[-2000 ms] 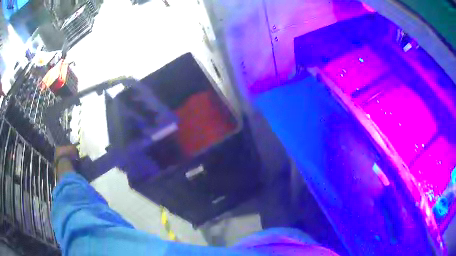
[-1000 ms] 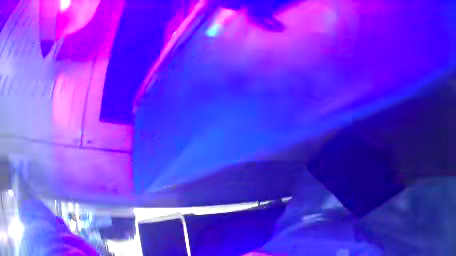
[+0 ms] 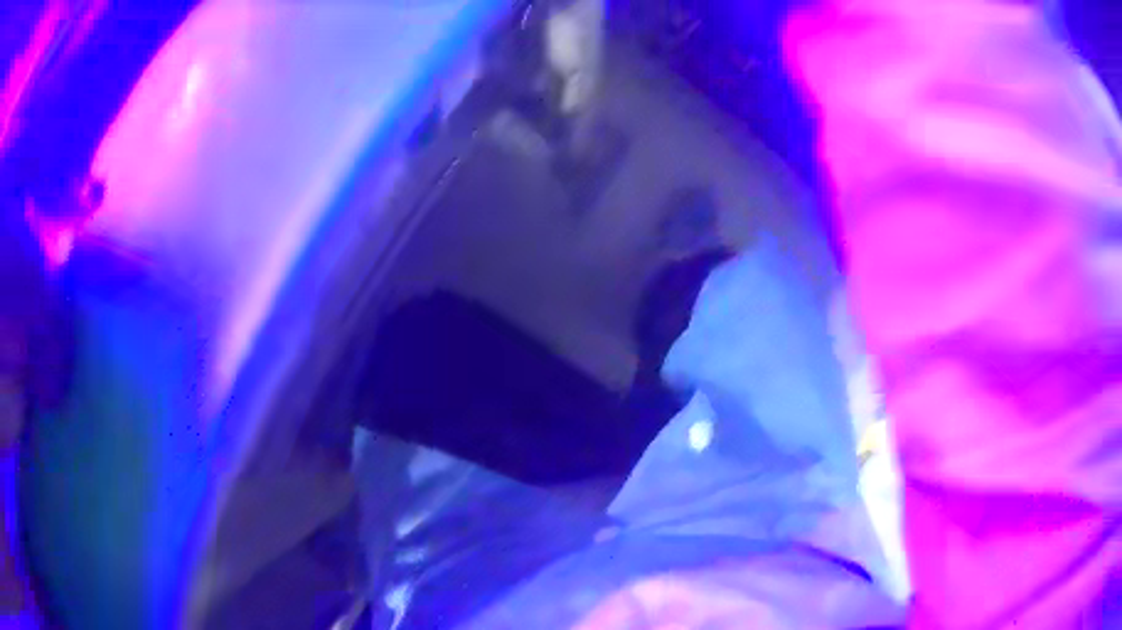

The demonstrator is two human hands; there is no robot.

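No hand can be made out. A large pink-lit sleeve (image 3: 972, 308) fills the right side, and its hand is outside the picture. The smooth blue and pink-lit bench surface (image 3: 234, 148) curves down the left side, blurred. No circuit board or tool can be made out on it.
My blue garment (image 3: 751, 357) hangs across the lower middle. A dark angular shape (image 3: 480, 388) lies beside it, too blurred to name. Grey floor (image 3: 541, 259) shows between the bench edge and my clothing.
The view has swung from the black bins and rack, across the bench, to my own clothing. My left hand, seen near the rack two seconds ago, is out of the picture. The pink-lit sleeve has appeared.
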